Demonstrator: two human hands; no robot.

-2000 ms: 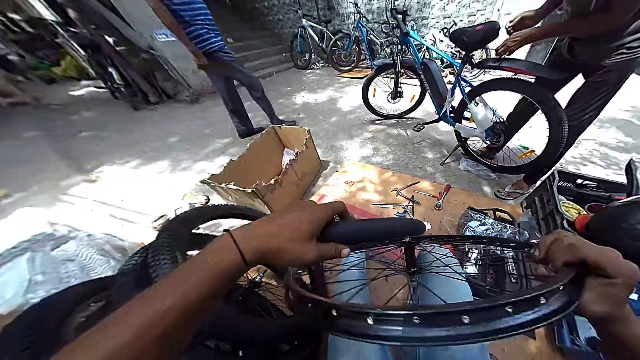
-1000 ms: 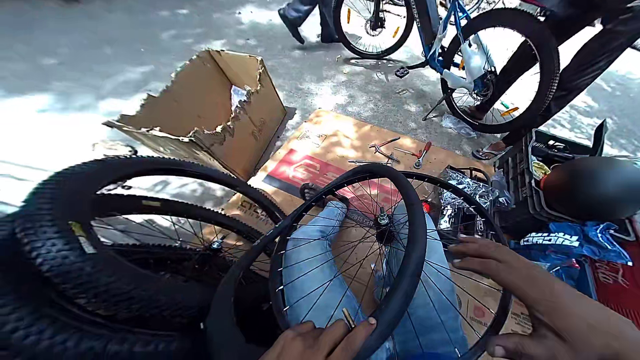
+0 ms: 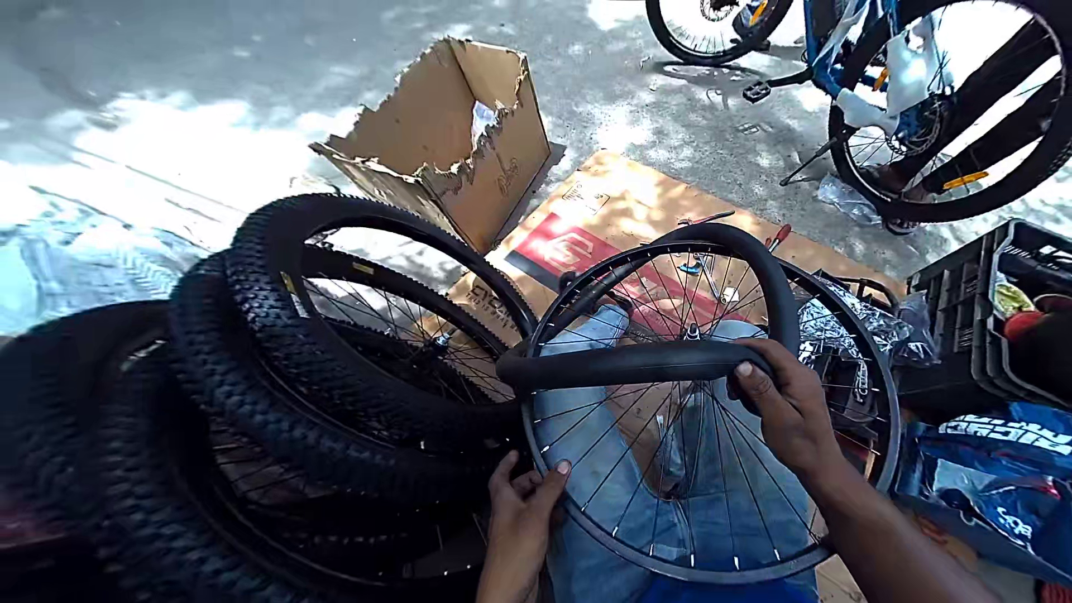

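Note:
A bare spoked bicycle wheel rim (image 3: 703, 576) rests upright, leaning over my jeans-clad legs. A black inner tube (image 3: 624, 366), partly inflated, loops over the upper part of the wheel and crosses in front of its hub (image 3: 693, 333). My right hand (image 3: 783, 402) grips the tube at the right, with the thumb on top. My left hand (image 3: 526, 511) is at the rim's lower left, fingers apart and thumb near the rim; whether it touches the rim is unclear. Several knobby black bicycle tires (image 3: 276, 335), some on spoked wheels, are piled to my left.
Ahead lies a flat cardboard sheet (image 3: 620, 184) with hand tools, including a red-handled one (image 3: 779, 237). A torn cardboard box (image 3: 494, 184) stands behind. At right are a black plastic crate (image 3: 955, 276) and blue packages (image 3: 997, 444). A blue bicycle (image 3: 825, 75) stands ahead, a person's legs beside it.
My right hand has moved from beside the rim onto the tube. My left hand has let go of the tube and opened at the rim's lower left. The tube has folded across the wheel.

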